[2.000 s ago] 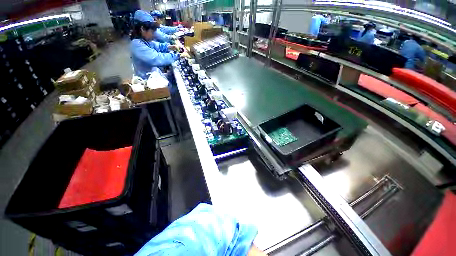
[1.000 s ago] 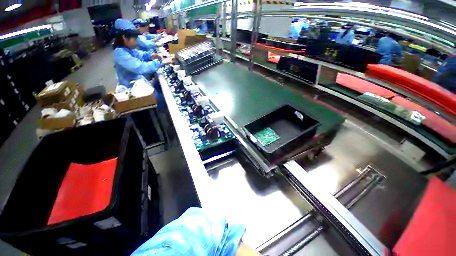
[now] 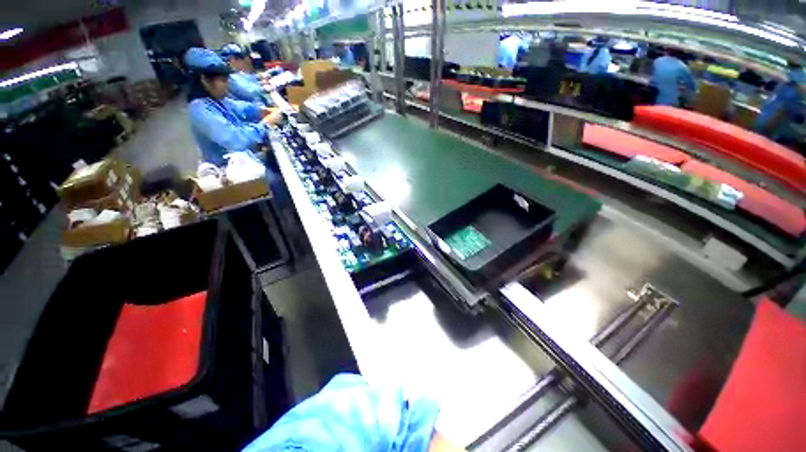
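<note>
Neither of my hands shows. A blue sleeve (image 3: 353, 415) with a sliver of bare wrist at its right end is cut off by the bottom edge. In front of me, a row of populated circuit boards (image 3: 371, 251) lies along the near rail, crowded with dark coils and white blocks. A small black tray (image 3: 521, 243) sits on the green mat's near end, with a small green board (image 3: 466, 242) inside at its left. The chain conveyor rail (image 3: 583, 362) runs to the lower right.
A large black bin (image 3: 212, 353) with a red sheet (image 3: 152, 349) inside stands at left. Cross rods (image 3: 619, 327) span the steel bed (image 3: 442, 353). Red sheets (image 3: 760, 380) are at lower right. Workers in blue (image 3: 216, 119) sit beside cardboard boxes (image 3: 231, 192).
The view has turned slightly, so the bench, tray and bin appear further left. The sleeve stays at the bottom edge, and the boards keep their place along the rail.
</note>
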